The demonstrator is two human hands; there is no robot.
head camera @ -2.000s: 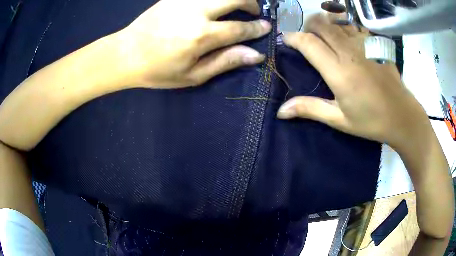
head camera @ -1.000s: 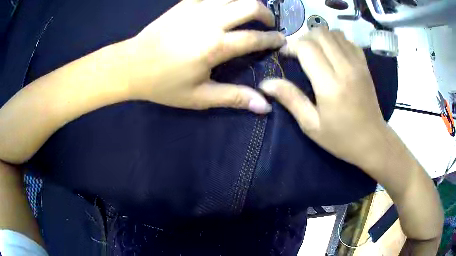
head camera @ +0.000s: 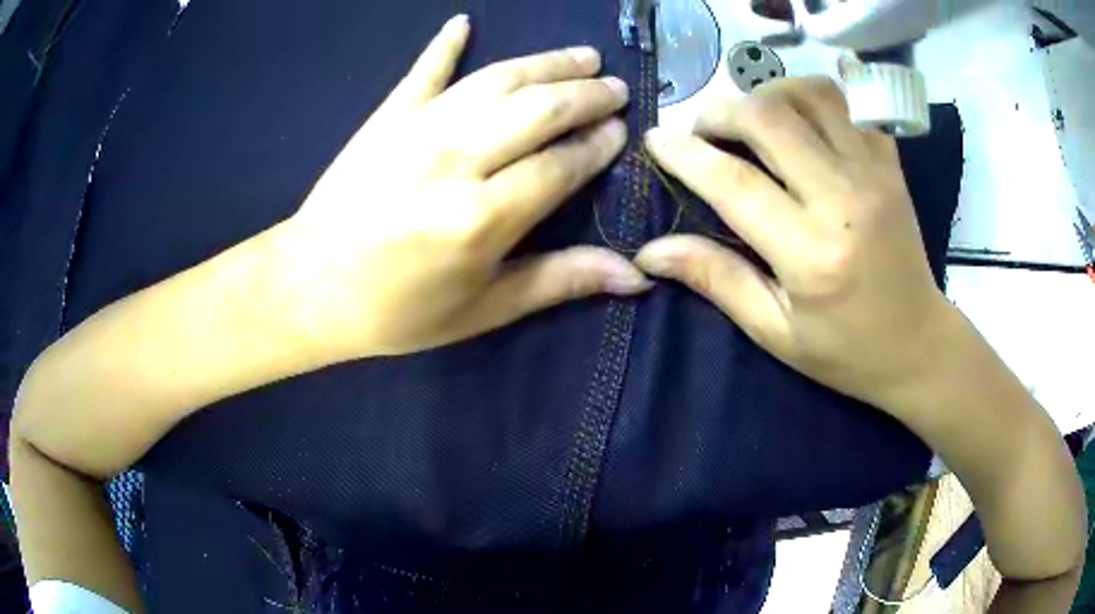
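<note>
A dark garment panel (head camera: pixel 396 420) spreads under both hands. A topstitched seam (head camera: pixel 600 396) runs down its middle from the presser foot (head camera: pixel 638 24) at the top centre. Golden-brown thread tails (head camera: pixel 675 216) curl over the seam between the hands. My left hand (head camera: pixel 468 192) lies on the cloth left of the seam, fingers spread and fingertips beside the seam. My right hand (head camera: pixel 781 216) rests right of the seam, fingers bent. The two thumb tips meet or nearly meet at the seam. Whether either hand pinches cloth is hard to tell.
A round metal slide plate (head camera: pixel 687 54) is right of the presser foot. A white ribbed knob (head camera: pixel 886 96) hangs under the blurred machine head (head camera: pixel 889 18). Orange-handled snips (head camera: pixel 1089 258) show at the right edge. A black strip (head camera: pixel 957 552) lies lower right, partly behind my right arm.
My left hand has moved down from the presser foot and spread its fingers. My right thumb has come to the left thumb at the seam. The presser foot shows more clearly.
</note>
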